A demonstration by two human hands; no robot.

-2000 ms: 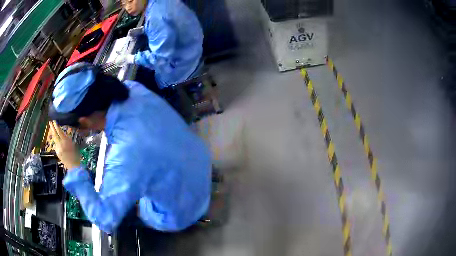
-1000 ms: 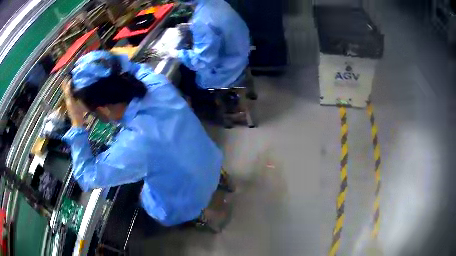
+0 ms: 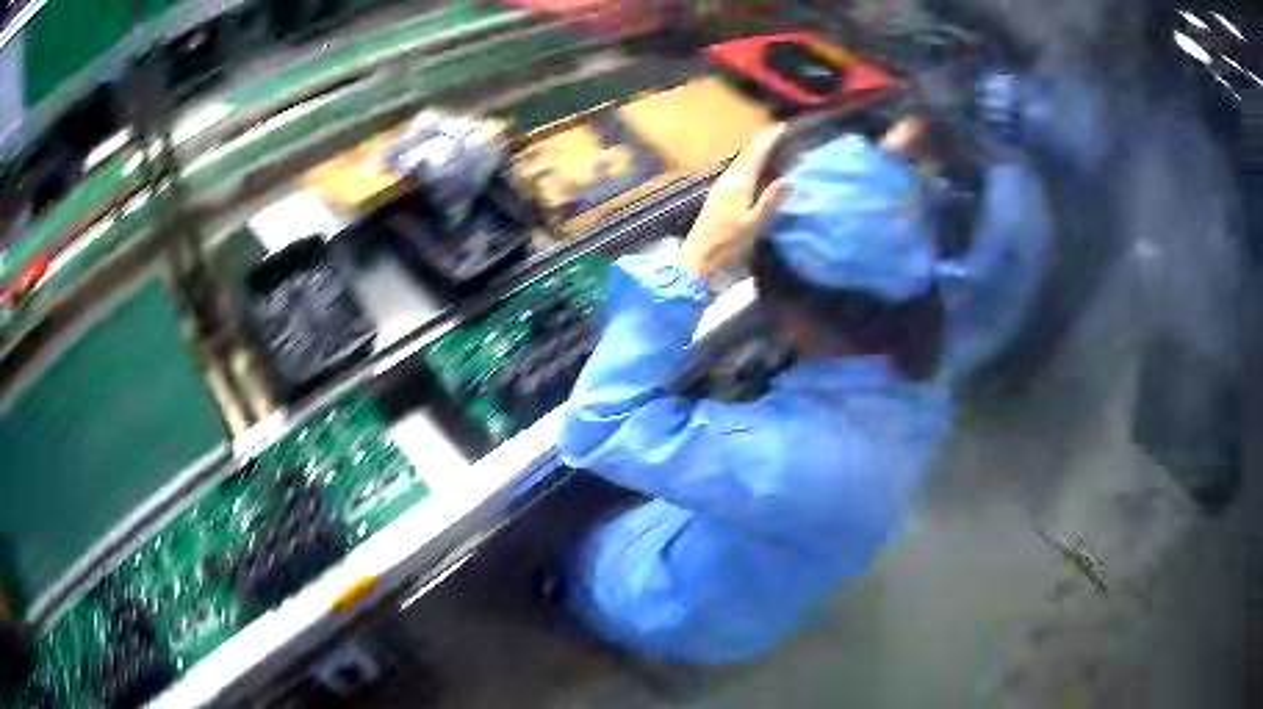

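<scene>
Neither of my hands is in the picture. Nearest in front, green circuit boards [image 3: 367, 464] lie in a row along the conveyor [image 3: 457, 501], with dark clustered parts on them. The frame is blurred, so single parts cannot be told. A black component bin [image 3: 308, 312] with dark parts stands behind the boards. A second black bin [image 3: 478, 238] stands to its right, with a crumpled clear plastic bag [image 3: 450, 155] at its back.
A seated person [image 3: 776, 443] in blue work clothes and cap, a hand raised to the cap, is at the line on the right. Another blue-clothed person [image 3: 1025, 222] is beyond. A shallow carton [image 3: 582, 166] and a red tray [image 3: 796, 69] holding a black part lie behind the line.
The view has swung left towards the line. The boards and bins now show larger, the seated person stands further right in the picture, and the AGV and floor tape have left the view.
</scene>
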